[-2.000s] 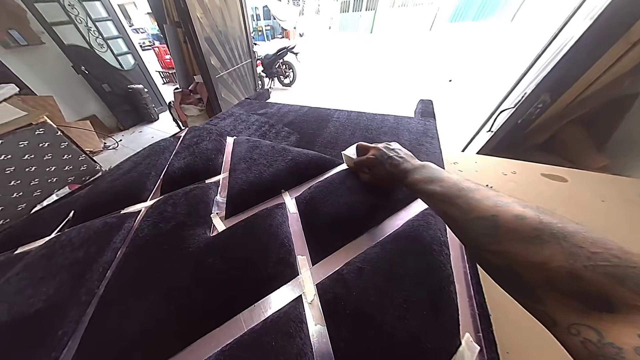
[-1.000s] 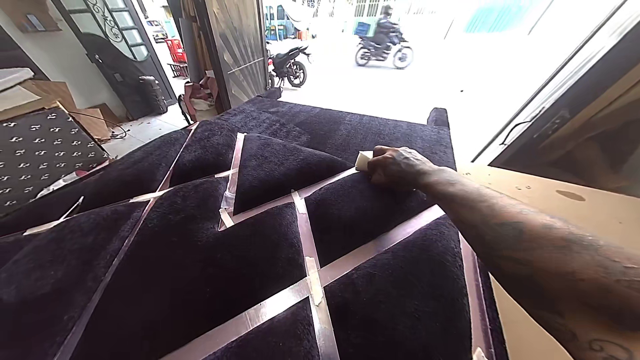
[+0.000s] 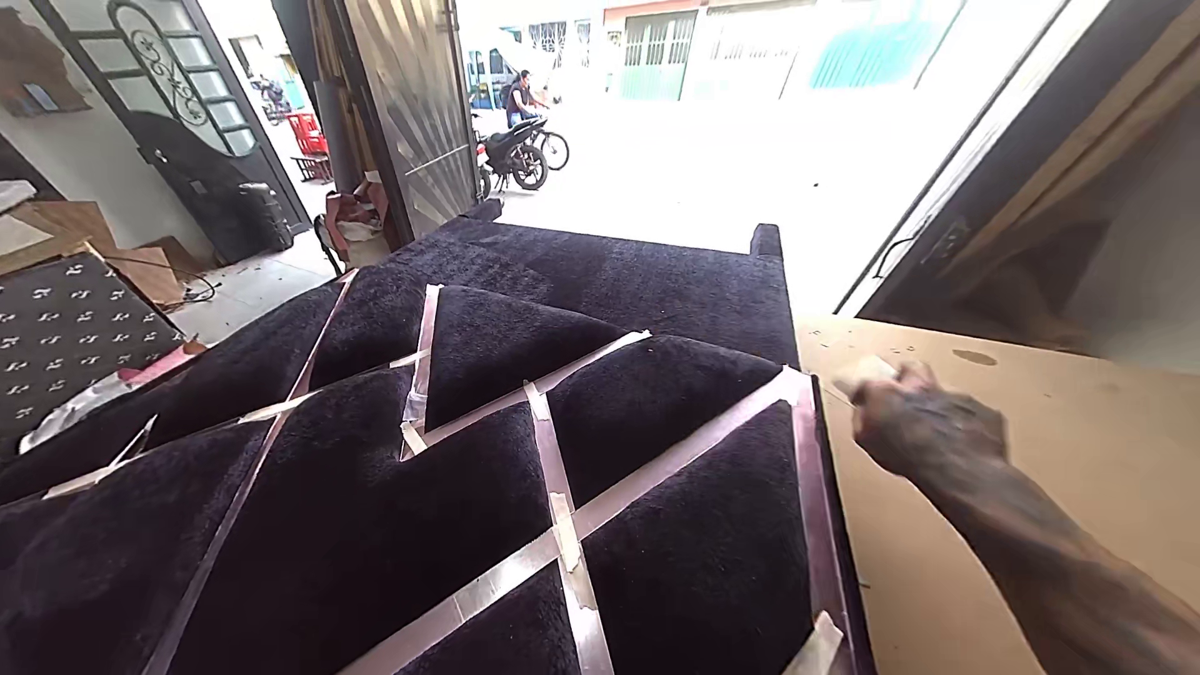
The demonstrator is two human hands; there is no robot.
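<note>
A large padded panel in dark plush fabric [image 3: 422, 506] fills the lower view, crossed by shiny pinkish strips [image 3: 656, 459] in a diamond pattern. Short pieces of pale tape [image 3: 565, 532] lie over several strips and crossings. My right hand [image 3: 928, 422], blurred, is closed around a small pale block or pad [image 3: 864, 375], just right of the panel's edge and over the tan board. My left hand is out of the frame.
Right of the panel lies a tan board [image 3: 1078, 441] with a dark stain. A patterned dark box-like piece [image 3: 75, 328] and cardboard [image 3: 150, 272] stand at left. Beyond a corrugated metal door [image 3: 431, 112], a parked motorcycle [image 3: 516, 155] and a person [image 3: 521, 98] are on the street.
My right hand, holding the pale block, has moved off the panel's upper strip to the right, over the tan board. A passing motorcycle with rider seen outside one second ago has moved left.
</note>
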